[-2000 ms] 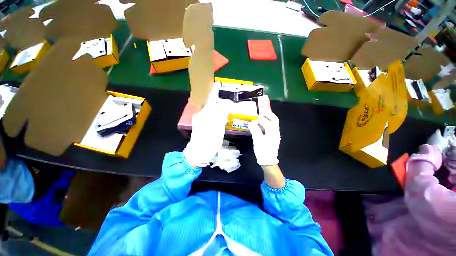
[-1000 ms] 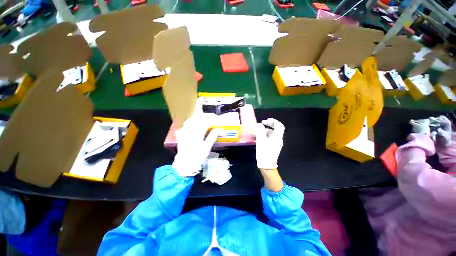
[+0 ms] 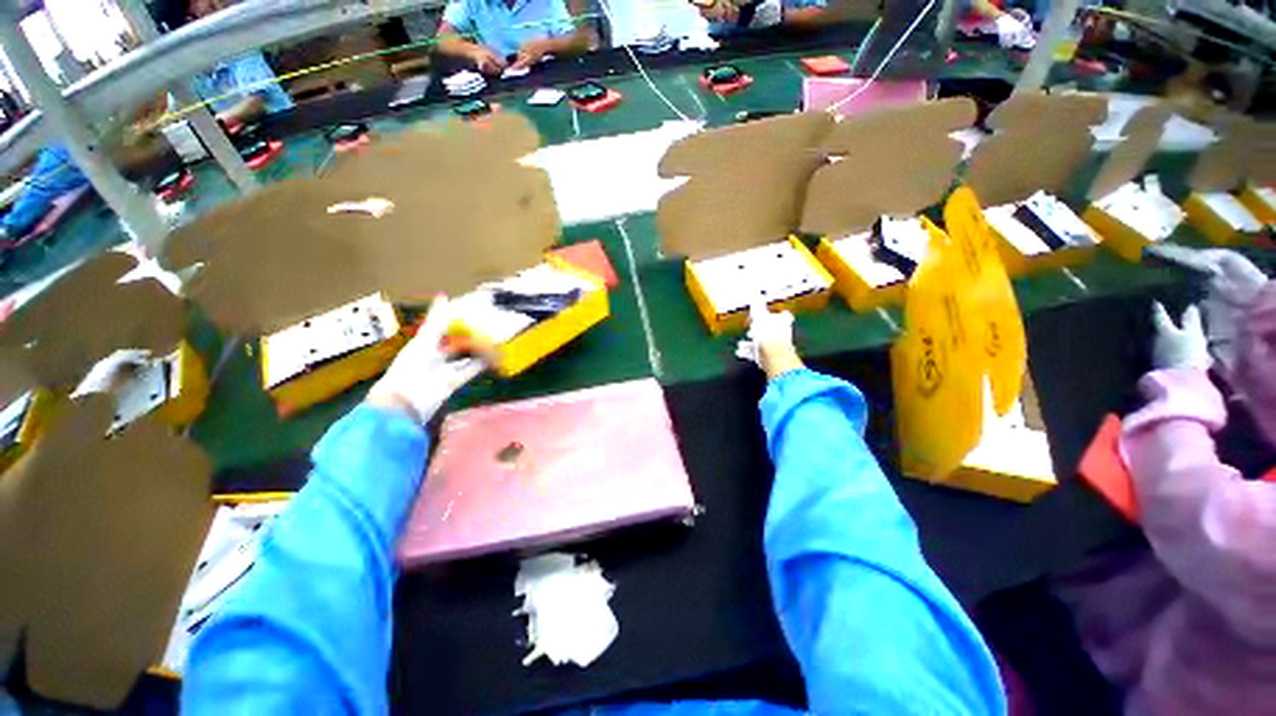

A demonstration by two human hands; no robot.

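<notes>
My left hand (image 3: 431, 367), white-gloved and slightly blurred, grips the near left corner of an open yellow retail box (image 3: 567, 325) tilted on the green surface. A black part lies on its white insert. My right hand (image 3: 767, 340), also gloved, is at the front wall of another open yellow box (image 3: 721, 301); a finger reaches over its white insert, and its grip is unclear. The pink slab (image 3: 553, 469), with a dark spot on top, lies bare in front of me. A crumpled white cloth or bag (image 3: 565, 609) lies nearer on the black bench.
Open boxes with brown lids stand along the green surface (image 3: 637, 301) on both sides. An upright yellow printed box (image 3: 966, 350) stands on the right, near a red pad (image 3: 1110, 469) and a coworker in pink (image 3: 1196, 462). Another open box (image 3: 224, 574) is at near left.
The box that was on the pink slab is now beyond it on the green surface, in my left hand. My right hand has moved forward to another box. The view has tilted up.
</notes>
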